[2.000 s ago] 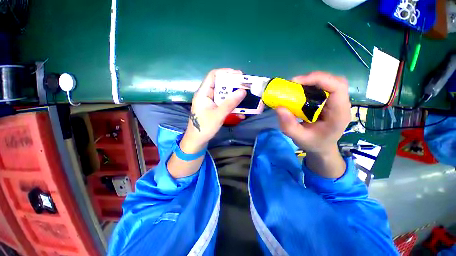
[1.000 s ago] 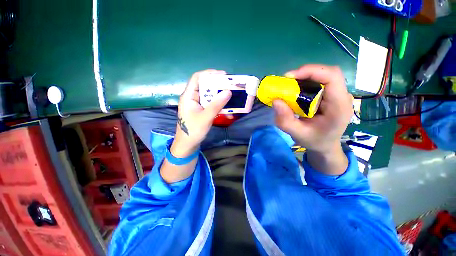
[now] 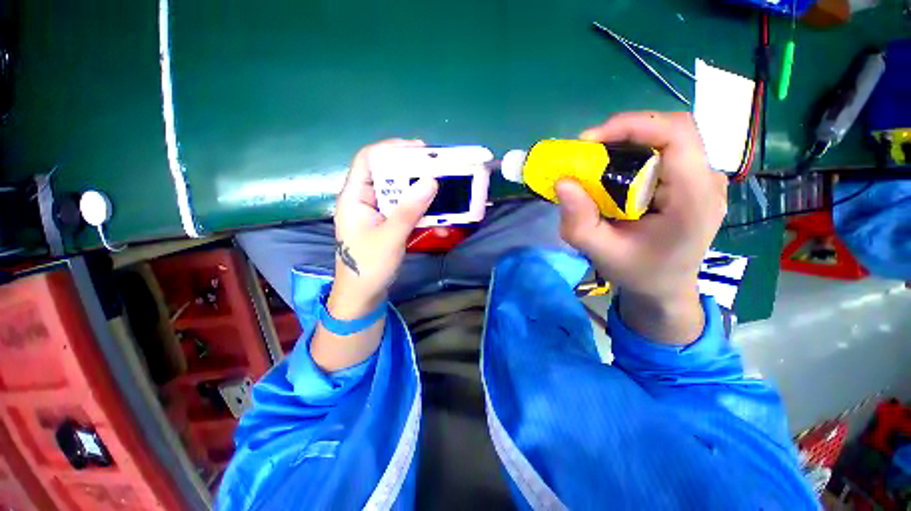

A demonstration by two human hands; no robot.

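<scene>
A white palm-sized device with a dark screen and small buttons beside it is held by my left hand, with the thumb on its face at the screen's left edge. My right hand grips a yellow bottle with a black-wrapped base. The bottle lies sideways, its white cap pointing at the device's right end. The nozzle tip is too blurred to tell whether it touches the device. Both hands are above the bench's front edge and my lap.
On the green mat at the right lie tweezers, a white sheet, red and black cables and a green pen. Red crates stand at the left. A round white piece hangs by the bench edge. A blue sleeve shows at far right.
The bottle has drawn back slightly from the device, so its white cap now shows. The view has shifted, so the bench things sit further left and higher.
</scene>
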